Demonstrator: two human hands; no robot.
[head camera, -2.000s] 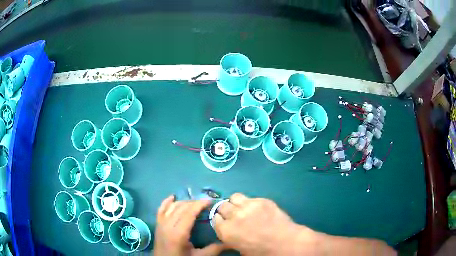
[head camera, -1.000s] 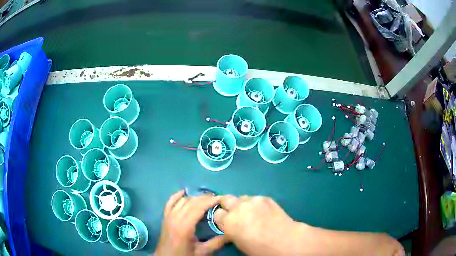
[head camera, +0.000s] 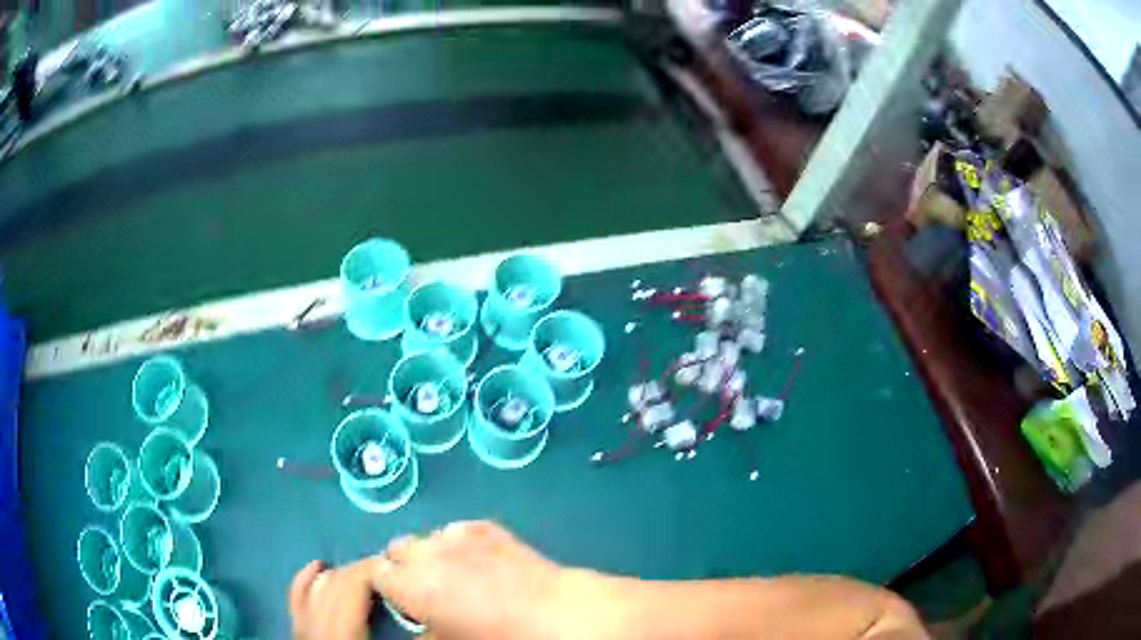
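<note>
My left hand (head camera: 330, 603) and my right hand (head camera: 473, 578) are together at the bottom edge, partly cut off and slightly blurred. They close around a fan housing (head camera: 400, 616), of which only a sliver of pale rim shows between them; its inside is hidden. Filled teal housings with pale motor centres, such as the nearest one (head camera: 375, 481), stand in a group beyond my hands, some with red leads. Silver-grey DC motors (head camera: 716, 363) with red wires lie heaped to the right.
More teal housings (head camera: 165, 463) stand at left, with one upturned housing (head camera: 185, 608) among them. A blue bin (head camera: 13, 500) is at the left edge. A whitish rail (head camera: 601, 256) borders the conveyor. A pale post (head camera: 863, 119) and a cluttered shelf are at right.
The camera view has swung right and up, so the bench things appear further left and lower. My hands stay together around the housing, now nearer the bottom edge.
</note>
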